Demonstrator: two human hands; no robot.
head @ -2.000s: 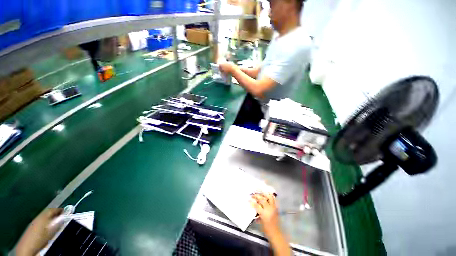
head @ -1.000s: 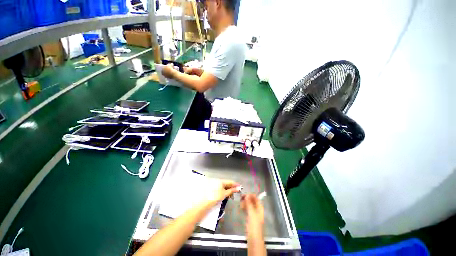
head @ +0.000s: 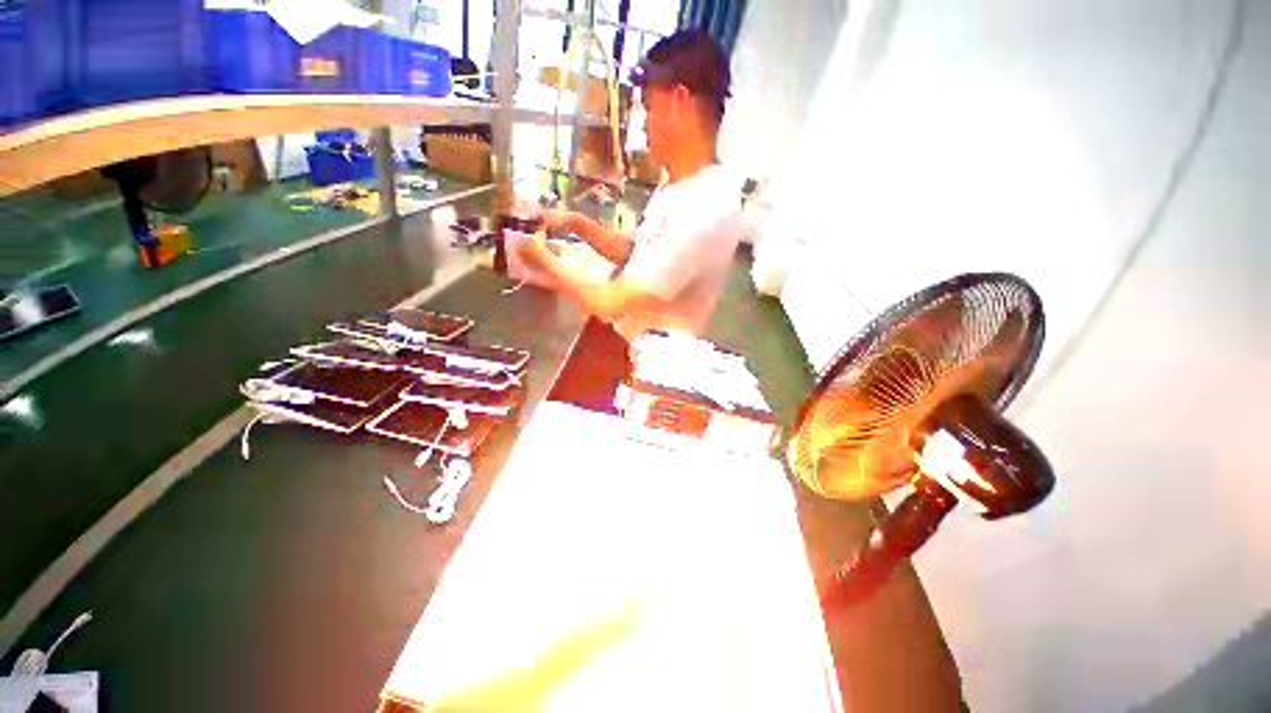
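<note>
The light box [head: 655, 557] in front of me glares white over its whole top. A yellowish smear near its front left may be an arm, but the glare hides its shape. I cannot make out my left hand, my right hand, a panel or leads on it. The bench meter [head: 697, 418], with white papers on top, stands at the far end of the box, its front washed out orange.
Overlapping solar panels [head: 397, 376] with white cords lie on the green bench left of the box. A panel corner [head: 49, 692] shows at the lower left. A black fan [head: 927, 397] stands at the right. A coworker [head: 683, 230] stands beyond the meter. Blue bins [head: 321, 56] sit on the shelf.
The box has gone from grey to glaring white. My hands, seen a second ago with the cord end over the panel, are lost in glare. The view has shifted slightly.
</note>
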